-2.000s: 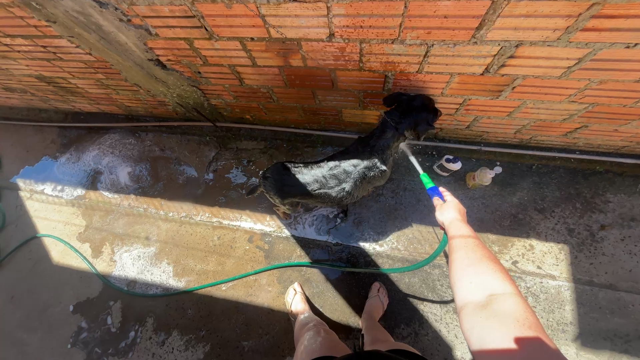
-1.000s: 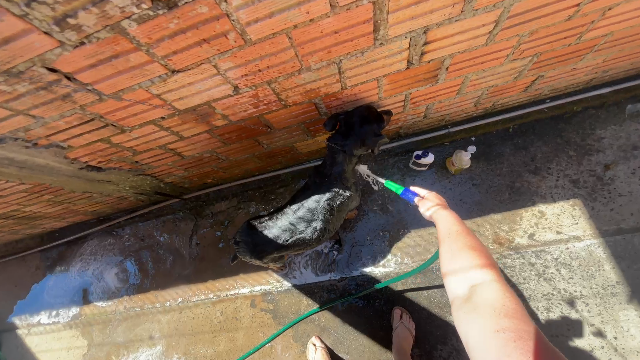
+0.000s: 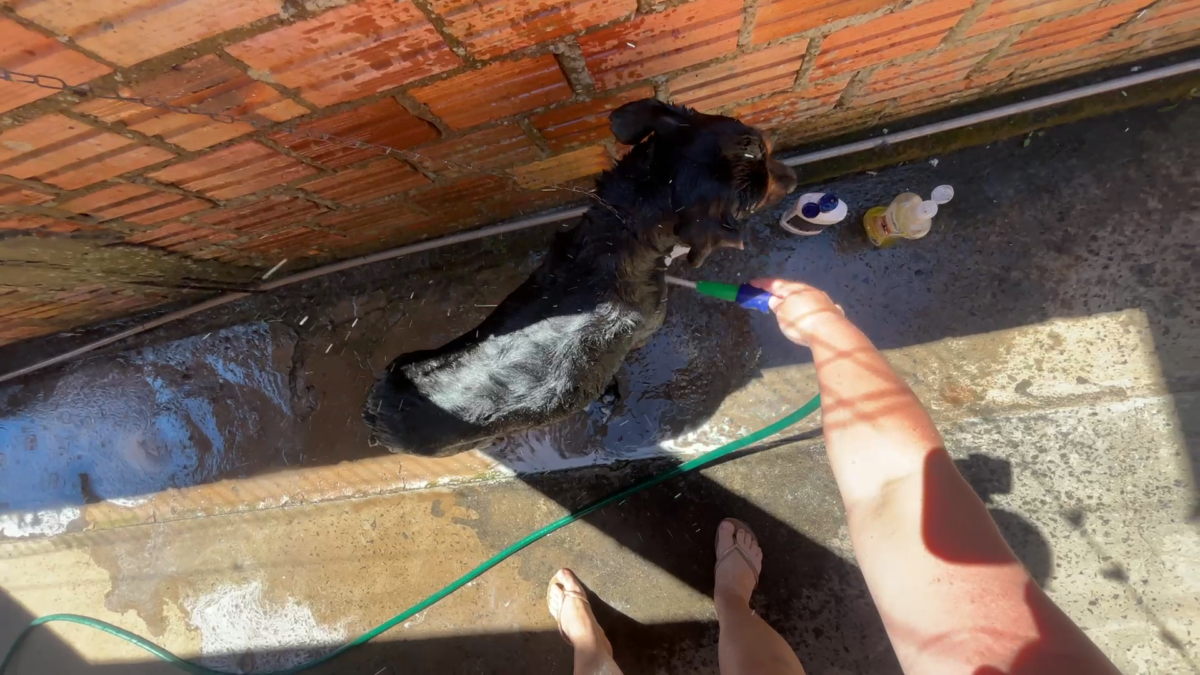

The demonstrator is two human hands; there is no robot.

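My right hand [image 3: 802, 309] is closed around a blue and green hose nozzle [image 3: 731, 293], joined to a green garden hose [image 3: 562, 525] that runs over the ground to the lower left. Water leaves the nozzle tip toward the chest of a wet black dog [image 3: 553, 328]. The dog is against the brick wall, its head at the upper right and its back glistening in the sun. No left hand shows in the frame.
A white bottle with a dark blue cap [image 3: 814, 213] and a bottle of yellow liquid with its lid flipped up [image 3: 902, 219] stand right of the dog. A pipe [image 3: 984, 114] follows the base of the brick wall [image 3: 506, 89]. The concrete is wet, with puddles [image 3: 131, 412].
The view has turned and come closer to the dog. The nozzle, aimed at the dog's head or neck two seconds ago, now points at its chest.
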